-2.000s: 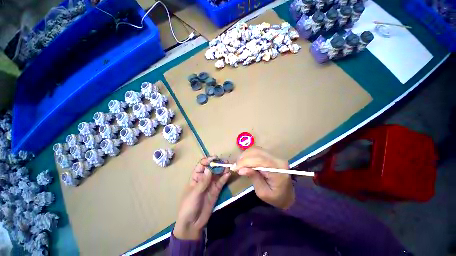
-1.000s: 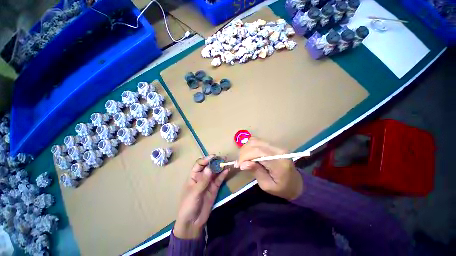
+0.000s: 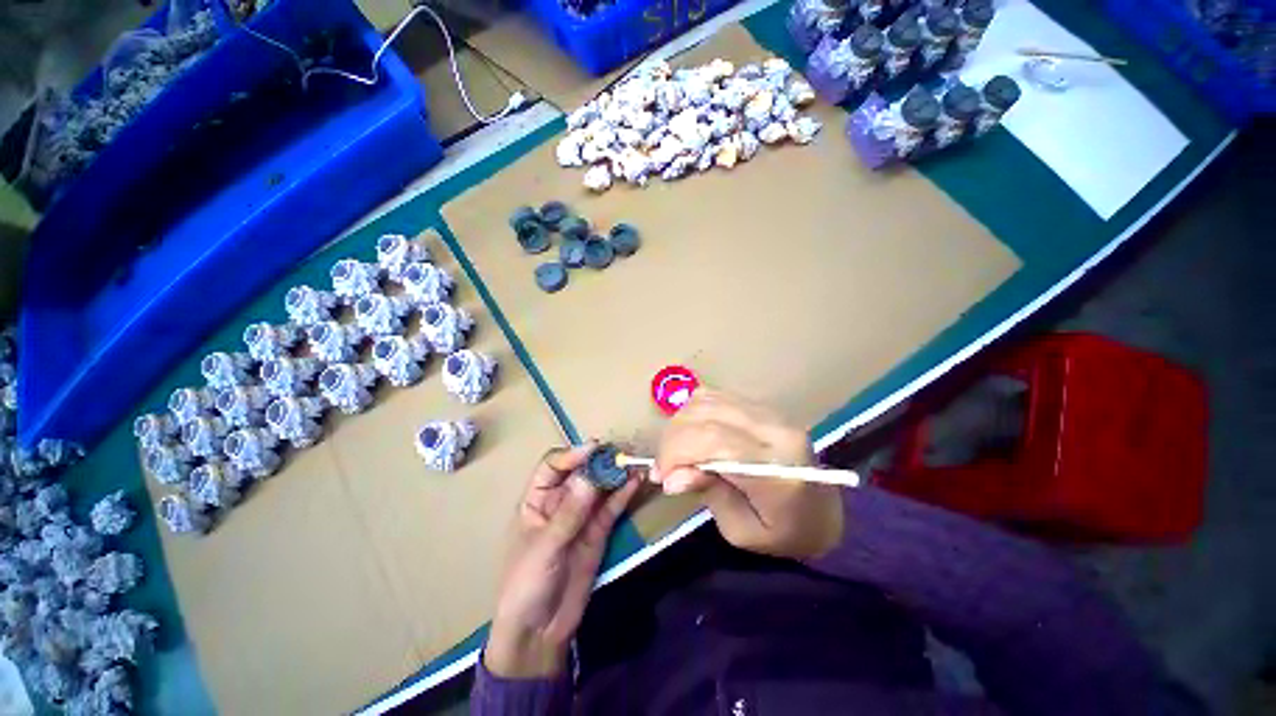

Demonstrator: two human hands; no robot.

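Note:
My left hand holds a dark round cap between thumb and fingers above the front edge of the cardboard. My right hand holds a pale glue stick like a pen, its tip at the rim of the cap. The red glue dish lies just behind my right hand. Several loose dark caps lie on the right cardboard. White-grey bodies stand in rows on the left cardboard, with two nearer ones set apart.
White pieces are heaped at the back. Joined pieces with purple bases stand by a white sheet. A large blue bin and loose grey-white bodies are at left. A red stool is at right.
The stick's tip has shifted from across the cap to its right rim, and its back end dipped and rose slightly. The whole view has shifted a little. My left hand still holds the cap.

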